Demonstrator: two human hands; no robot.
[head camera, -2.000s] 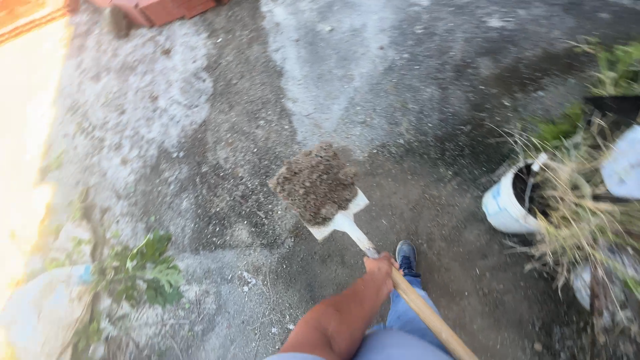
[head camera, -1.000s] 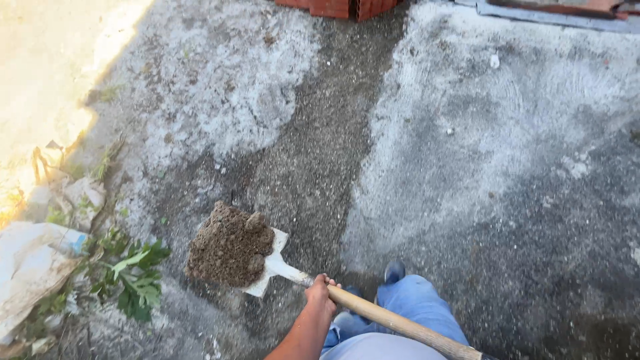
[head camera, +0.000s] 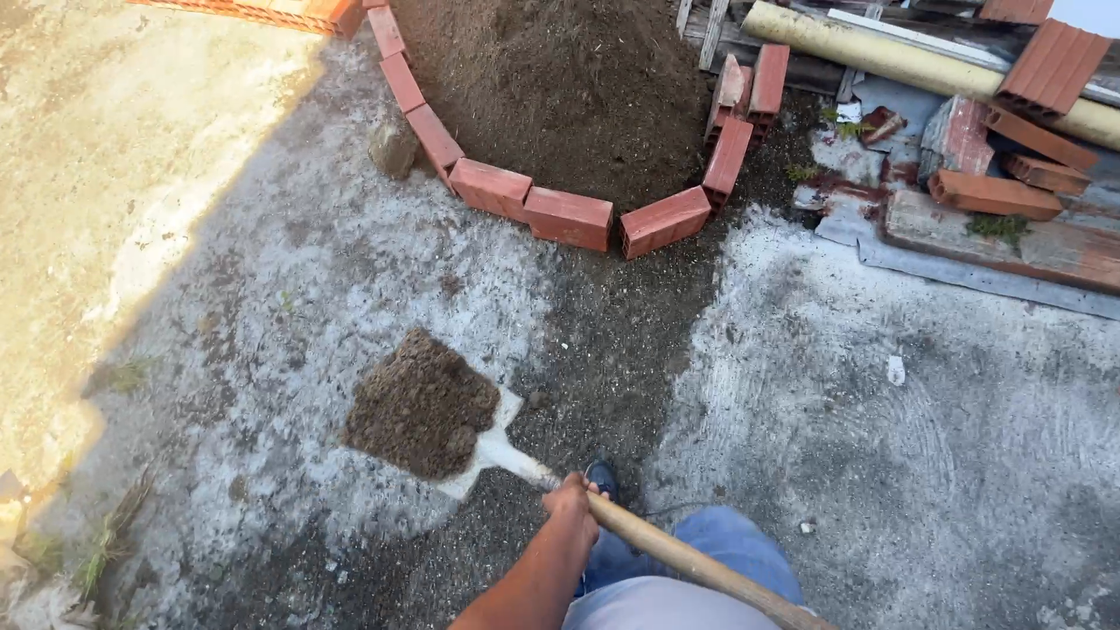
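Note:
My left hand (head camera: 573, 506) grips the wooden handle (head camera: 691, 560) of a shovel, close to where it joins the metal socket. The shovel's pale metal blade (head camera: 503, 442) points toward the left and carries a heap of brown soil (head camera: 424, 407). The blade is over the concrete ground, left of my feet. The far end of the handle runs out of view at the bottom right. My right hand is not in view.
Ahead, a curved row of red hollow bricks (head camera: 569, 216) borders a large soil pile (head camera: 569, 96). A stone (head camera: 393, 150) lies outside its left side. At the upper right are a cream pipe (head camera: 875, 54), loose bricks (head camera: 996, 194) and boards. Sunlit ground lies left.
The view has turned and moved a lot, bringing the brick-edged soil pile into sight. The white bucket seen at the right earlier is out of view. The loaded shovel is still in my left hand.

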